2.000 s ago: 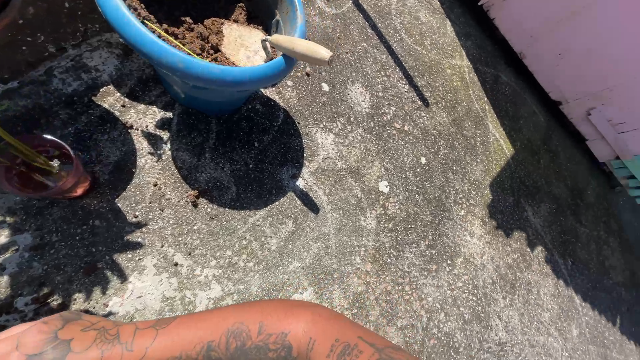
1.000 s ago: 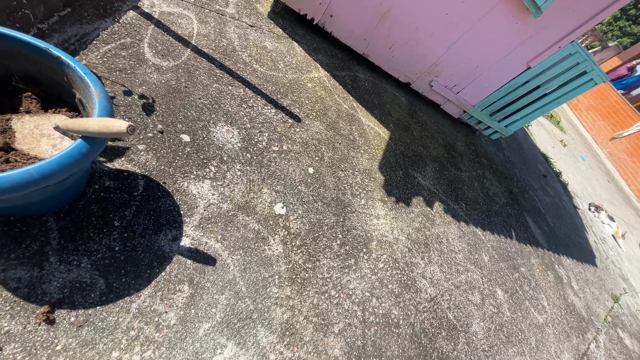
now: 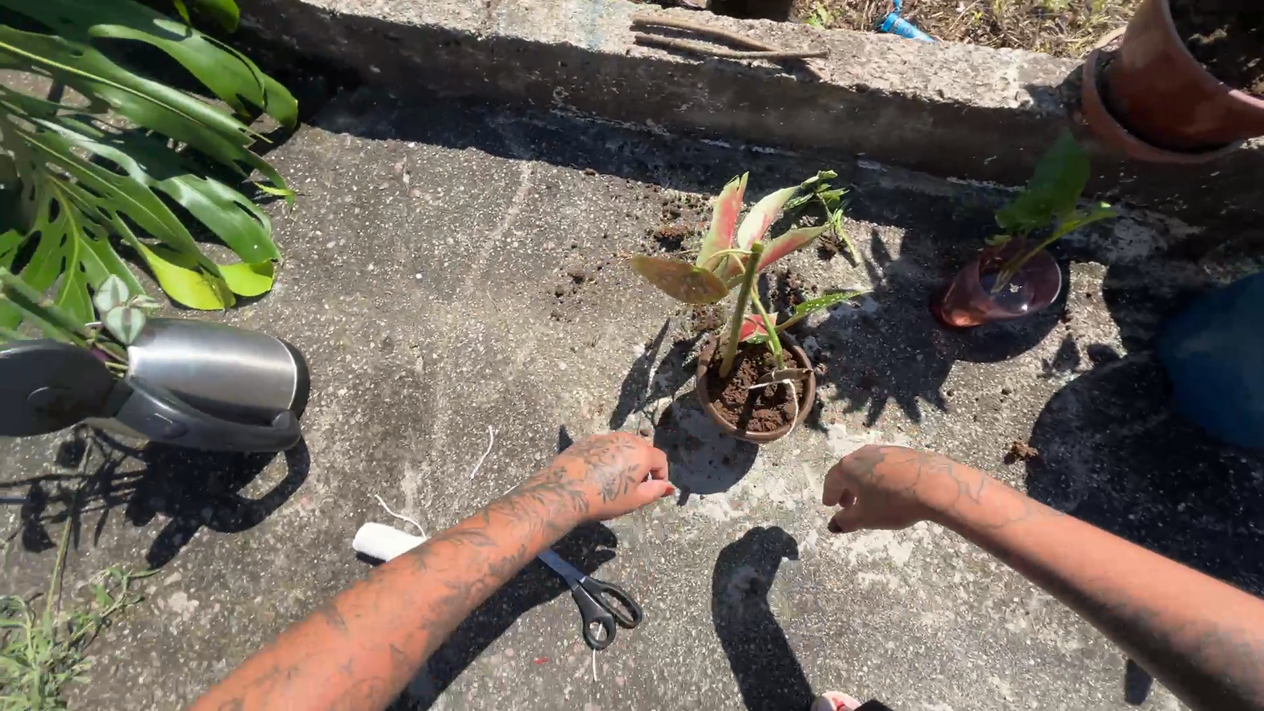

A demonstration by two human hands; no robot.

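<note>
Between and beyond my hands stands a small brown pot (image 3: 758, 395) of dark soil, planted with a pink-and-green leafed plant (image 3: 739, 242). A piece of white string (image 3: 794, 400) hangs over its rim. My left hand (image 3: 620, 476) is just left of the pot, fingers curled, touching nothing that shows. My right hand (image 3: 874, 489) hovers to the pot's lower right, fingers also curled; whether either hand holds something small cannot be told. Black-handled scissors (image 3: 597, 604) lie on the concrete below my left wrist, blades partly hidden by the forearm. A white spool of string (image 3: 387, 541) lies left of that forearm.
A metal kettle (image 3: 212, 380) holding a plant stands at left under large split leaves (image 3: 158, 118). At right are a pinkish cup with a cutting (image 3: 999, 288), a blue pot (image 3: 1220, 355) and a terracotta pot (image 3: 1175, 89). A low concrete ledge (image 3: 533, 49) runs across the back.
The view has swung strongly from the blue pot and pink wall to the small potted plant. Both hands are now in view; earlier frames show at most a tattooed limb at the bottom.
</note>
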